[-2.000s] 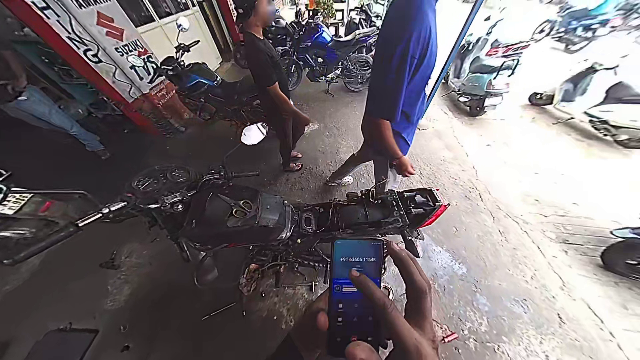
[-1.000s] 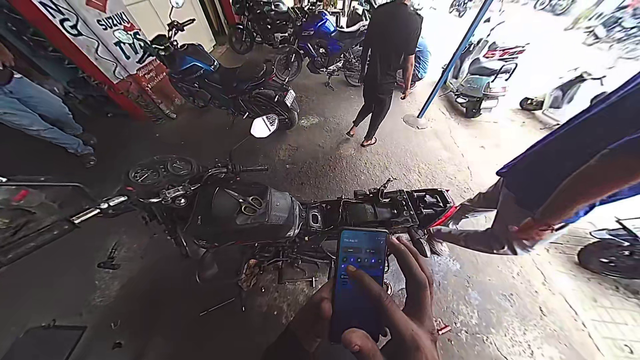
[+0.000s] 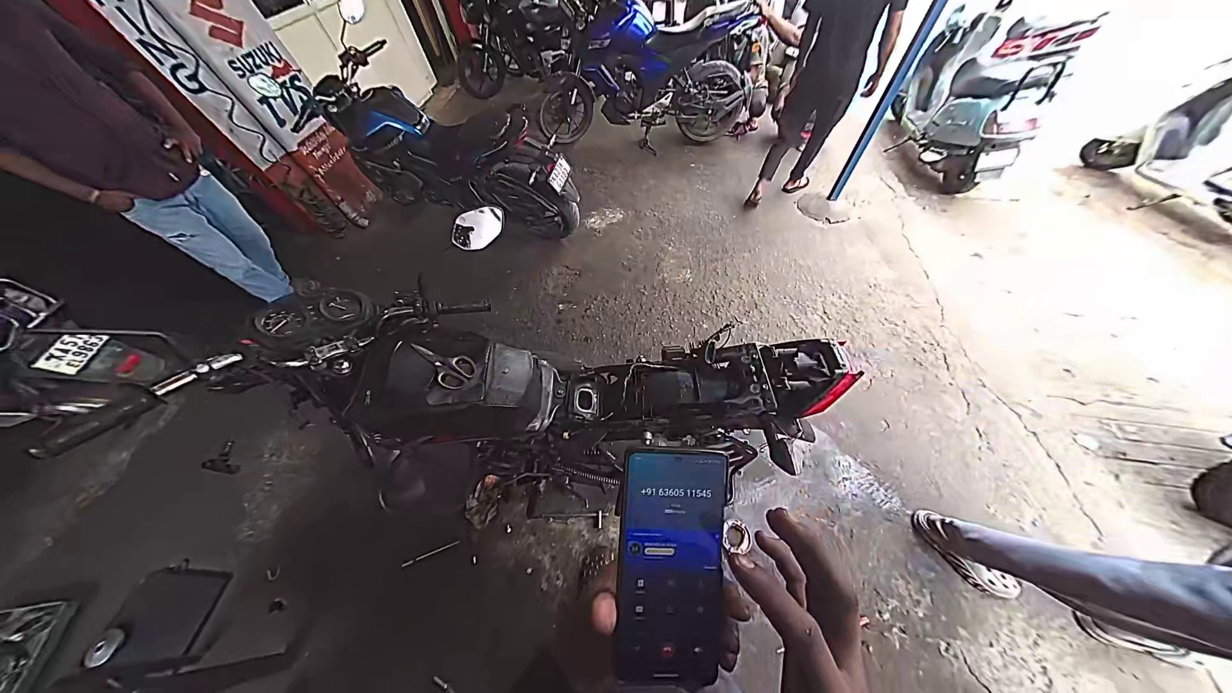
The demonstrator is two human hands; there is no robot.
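A smartphone (image 3: 672, 568) with its lit screen bearing writing is held upright in my left hand (image 3: 602, 611), thumb on one edge and fingertips round the other. Close to the phone's right edge is my right hand (image 3: 804, 597), fingers apart, with a ring (image 3: 736, 537) on one finger and nothing held. Beyond both hands a partly stripped motorcycle (image 3: 664, 387) stands with its seat off and rear frame bare. A pair of scissors (image 3: 450, 372) lies on its fuel tank (image 3: 414, 395).
Parked motorcycles (image 3: 664, 72) and scooters (image 3: 991, 106) stand behind, near a blue pole (image 3: 885, 101). One person (image 3: 106, 125) stands at left, another (image 3: 833, 87) at the back; a third person's legs (image 3: 1078, 568) are at right. A dark flat panel (image 3: 168, 616) lies on the floor at lower left.
My right hand, whose finger was over the phone screen, is now off to its right. The person in black has moved farther back. The phone screen shows a different display from one second ago.
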